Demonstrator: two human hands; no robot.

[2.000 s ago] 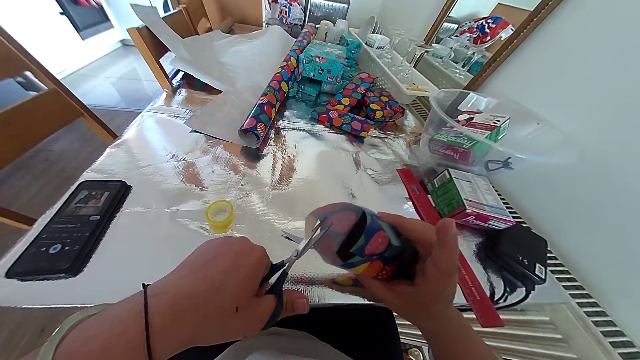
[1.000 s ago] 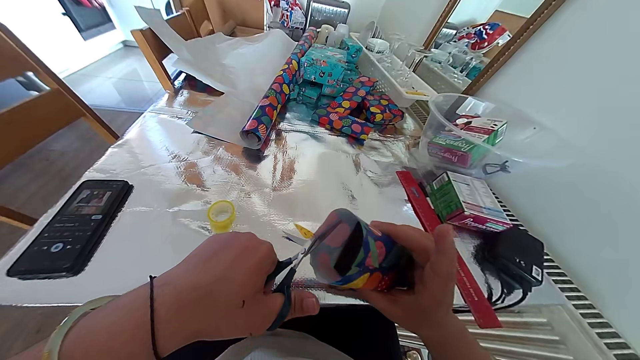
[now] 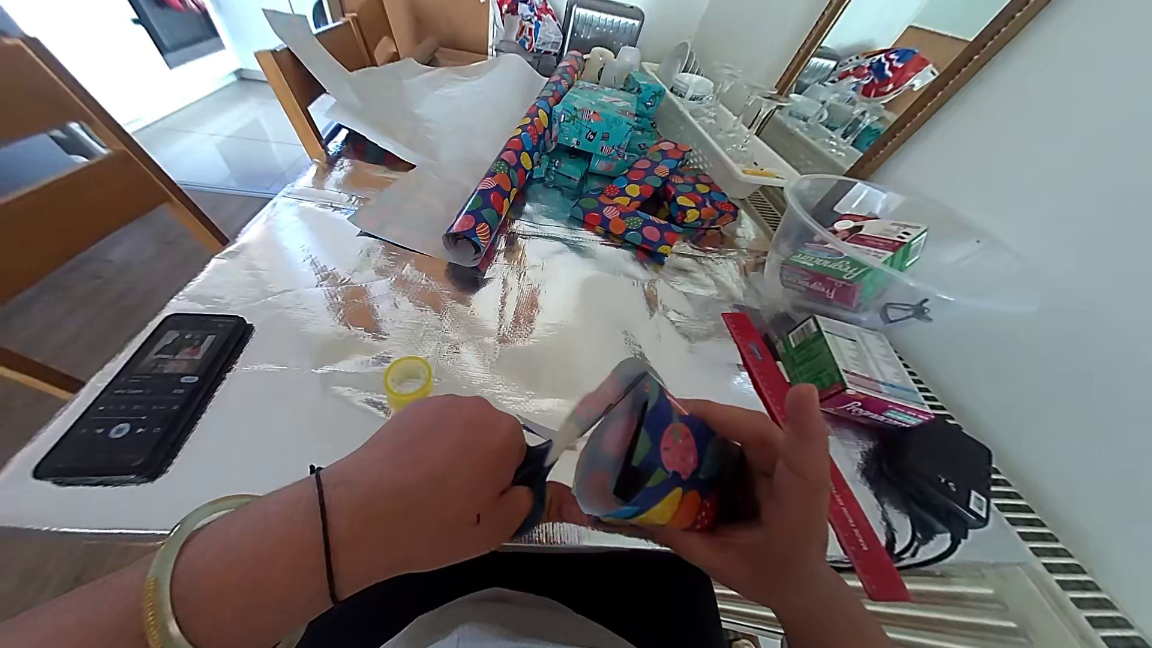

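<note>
My left hand point(image 3: 432, 486), with a black band and a bangle at its wrist, is closed on dark-handled scissors point(image 3: 535, 481); their blades are mostly hidden beside the paper. My right hand point(image 3: 765, 504) holds a small item wrapped in dark blue balloon-print gift paper point(image 3: 670, 459), its open paper end facing the scissors. A loose flap of that paper point(image 3: 598, 405) stands up at the open end. Just beyond my left hand a yellow roll of tape point(image 3: 408, 380) rests on the shiny silver table covering point(image 3: 558, 315).
A phone point(image 3: 148, 396) lies at left. A balloon-print paper roll point(image 3: 513, 166) and wrapped presents point(image 3: 598, 121) lie at the back. To the right are a red ruler point(image 3: 810, 450), a medicine box point(image 3: 855, 369), a black adapter point(image 3: 936, 472) and a clear plastic bowl point(image 3: 783, 261).
The scissor blades, visible at the paper edge earlier, are now mostly hidden. The paper flap stands up more at the open end, and the wrapped item has turned slightly.
</note>
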